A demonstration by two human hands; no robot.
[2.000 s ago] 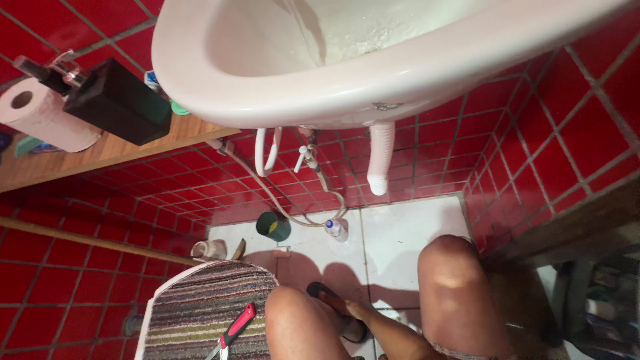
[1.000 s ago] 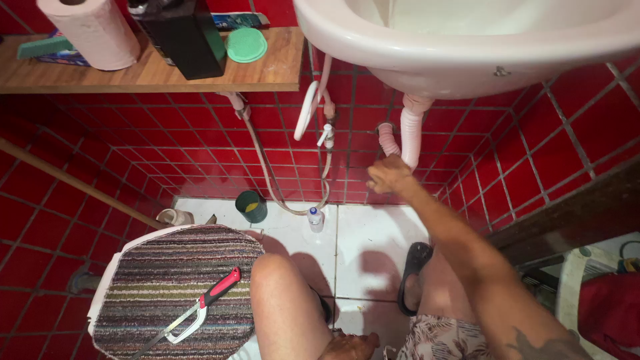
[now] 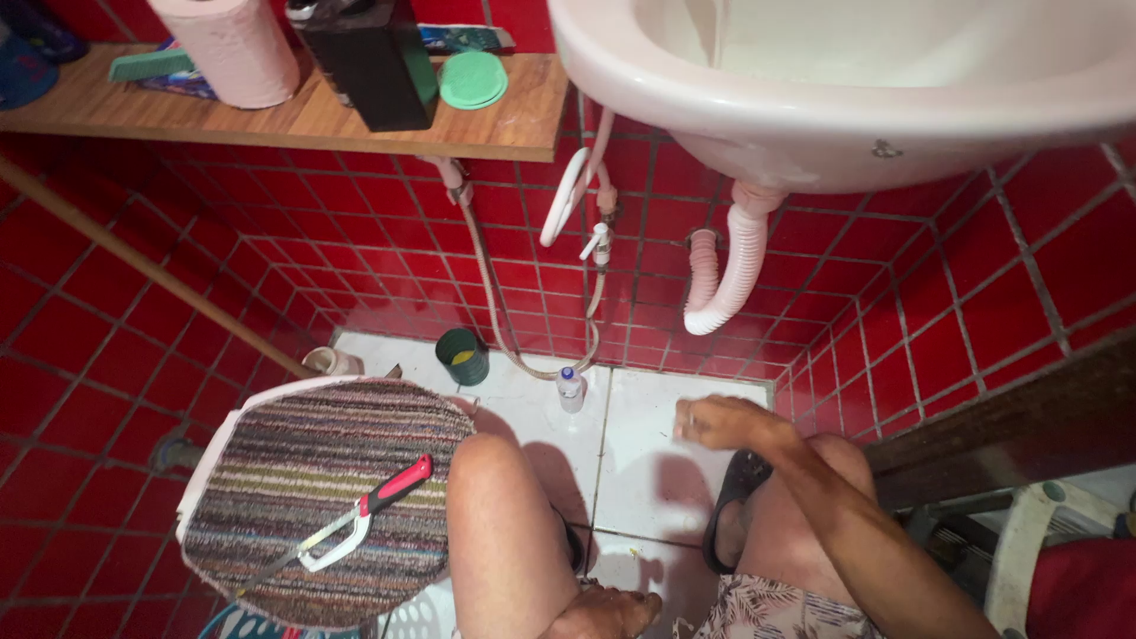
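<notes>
My right hand [image 3: 721,422] is loosely curled above the white floor tiles, below the sink's drain; whether it holds something small cannot be made out. Low in the view, my left hand [image 3: 612,612] rests by my left knee, its fingers partly hidden. The corrugated plastic drain hose [image 3: 741,266] hangs from the white sink [image 3: 834,115], bends in a U and meets a pipe stub at the red tiled wall. A mini hacksaw with a red and black handle [image 3: 399,485] lies on the striped cover of the toilet lid [image 3: 293,470].
A wooden shelf [image 3: 506,142] holds a paper roll [image 3: 232,53], a black bottle [image 3: 373,71] and a green lid [image 3: 473,80]. On the floor stand a green cup [image 3: 462,357] and a small clear bottle [image 3: 571,390]. A wooden pole [image 3: 160,266] leans at left; a white plastic chair [image 3: 1029,532] is at right.
My right hand has moved down and away from the drain hose, which it was touching one second ago. Two seconds ago the hose hung straight down; now it curves to the wall.
</notes>
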